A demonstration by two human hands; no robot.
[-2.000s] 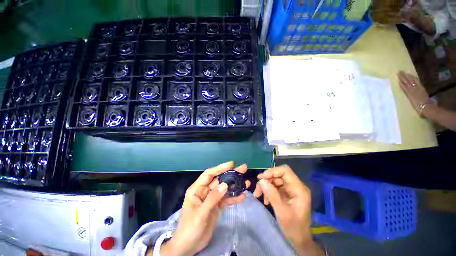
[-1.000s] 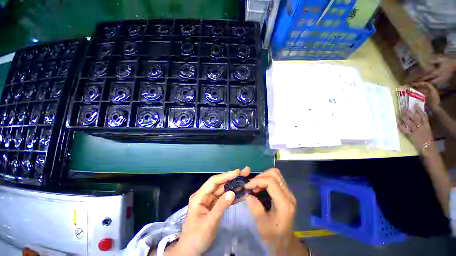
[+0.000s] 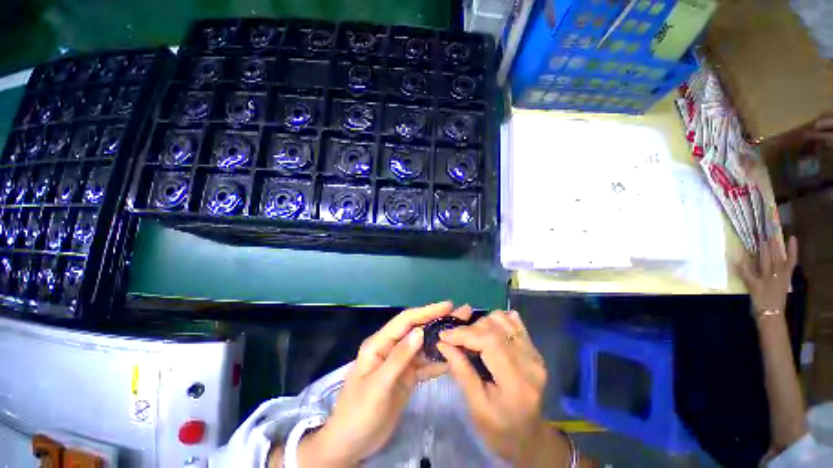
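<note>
A round black part (image 3: 438, 336) is held above the lap at the bench edge. My left hand (image 3: 379, 375) grips it from the left. My right hand (image 3: 498, 370) has its thumb and fingertips on the part's right side and face; whether a small piece is between them is hidden. A black tray (image 3: 315, 224) with round parts in square pockets lies straight ahead. One pocket in its second row from the back shows no part. White sheets (image 3: 585, 192) lie right of the tray.
A second black tray (image 3: 68, 174) stands at far left. A blue basket (image 3: 603, 59) is behind the sheets. White and red cards (image 3: 722, 164) lie on the yellow table, another person's hand (image 3: 767, 274) beside them. A blue stool (image 3: 630, 375) and a machine with a red button (image 3: 191, 431) flank the lap.
My right fingers have closed in onto the black part, covering more of it. White and red cards now lie spread along the side table. The other person's hand has moved nearer the table's front corner.
</note>
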